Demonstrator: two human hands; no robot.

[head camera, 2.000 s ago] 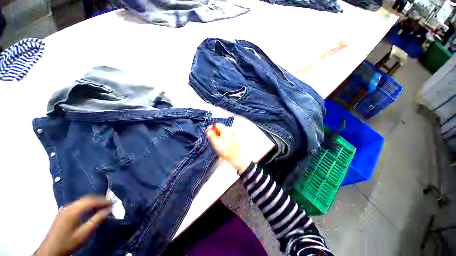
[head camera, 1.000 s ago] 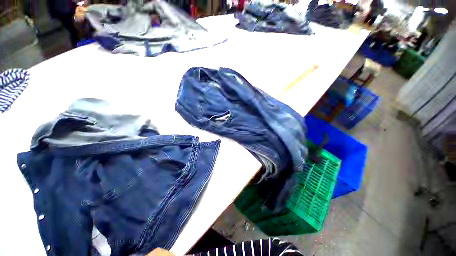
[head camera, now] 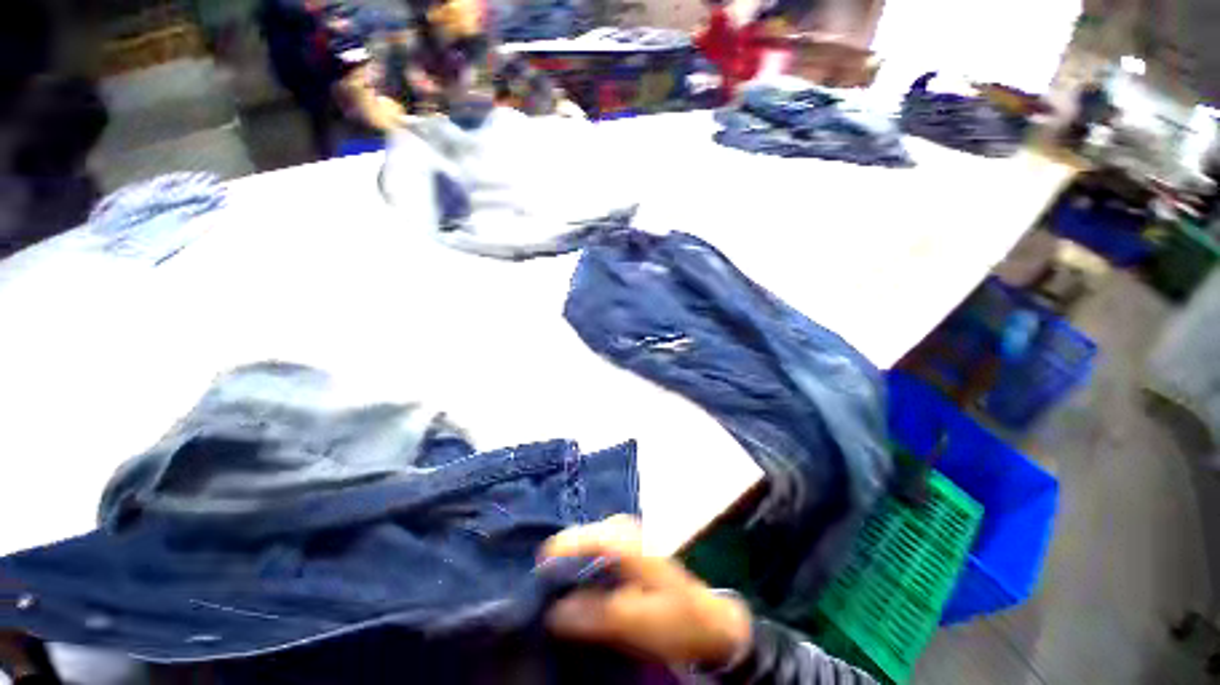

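A dark blue denim jacket lies on the white table at the lower left, its grey-blue inside folded up behind the dark band. A few pale round buttons show on its left part. My right hand is closed on the jacket's near right part, its fingers blurred. No snips can be made out in it. My left hand cannot be made out; only a small dark patch shows at the lower left edge.
A second denim garment lies on the white table and hangs over its right edge. Green and blue crates stand below. More garments and a striped cloth lie farther off. People are at the far side.
The view has tilted up. My right hand, only an edge of it visible a second ago, now grips the jacket. The jacket's near part is lifted and bunched, and its left part has swung outward.
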